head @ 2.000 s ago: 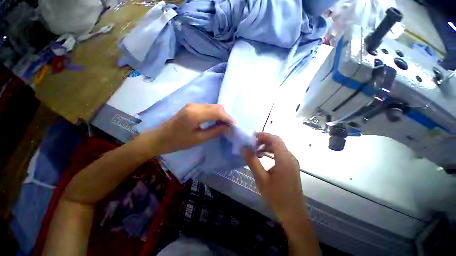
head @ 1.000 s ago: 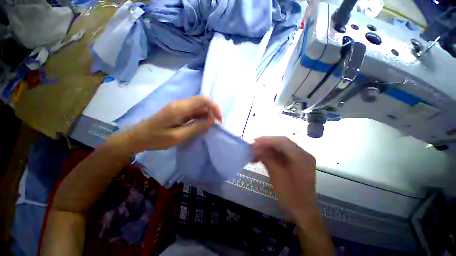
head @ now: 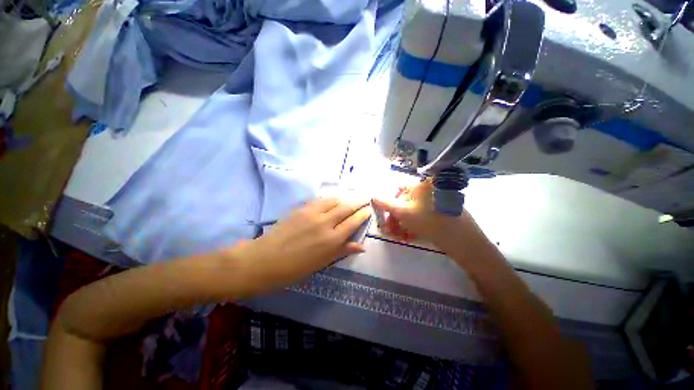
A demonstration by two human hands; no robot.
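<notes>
A light blue garment panel lies on the white table, its near right part under my left hand. My left hand lies with fingers together, pressing the fabric edge left of the needle area. My right hand is beside the presser foot, its fingertips at the fabric edge in bright glare; whether they pinch it is hard to tell. The sewing machine head stands above my right hand. The dark grey knob partly covers that hand. The needle is lost in the glare.
More light blue cloth is piled at the back left. A grey ruler strip runs along the table's front edge. A red crate with scraps is below. A brown surface is at the left. Dark plaid cloth hangs below the edge.
The view has moved closer to the machine. Both hands have brought the fabric edge from near the table's front edge to the needle area. My left hand has flattened onto the cloth.
</notes>
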